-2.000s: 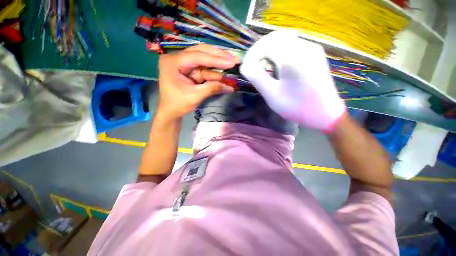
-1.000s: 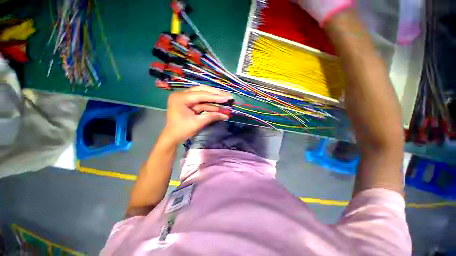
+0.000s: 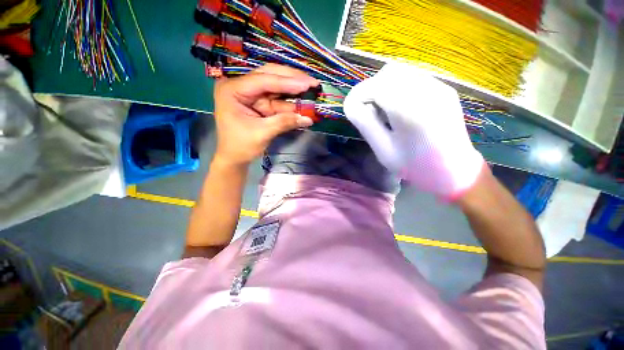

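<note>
My bare left hand (image 3: 256, 113) holds a red and black connector housing (image 3: 306, 108) between thumb and fingers, just in front of the bench edge. A few thin wires run right from the connector towards my right hand. My right hand (image 3: 404, 123), in a white glove with a pink cuff, is close to the right of the connector, with its fingertips pinched together near these wires. Whether it grips a wire is hidden by the glove. A pile of part-wired connectors (image 3: 229, 46) lies on the bench just beyond my left hand, red-black heads at left, tails trailing right beneath my right hand.
The white divided tray (image 3: 571, 102) at right holds yellow wires (image 3: 438, 44) and, beyond them, red wires (image 3: 516, 9). A loose multicoloured wire bundle (image 3: 96, 48) lies on the green bench (image 3: 161, 85) at left. A blue stool (image 3: 159, 147) stands below the bench edge.
Since one second ago, my right hand has come back from the red wire section to beside the connector. My left hand still holds the connector. The view has shifted.
</note>
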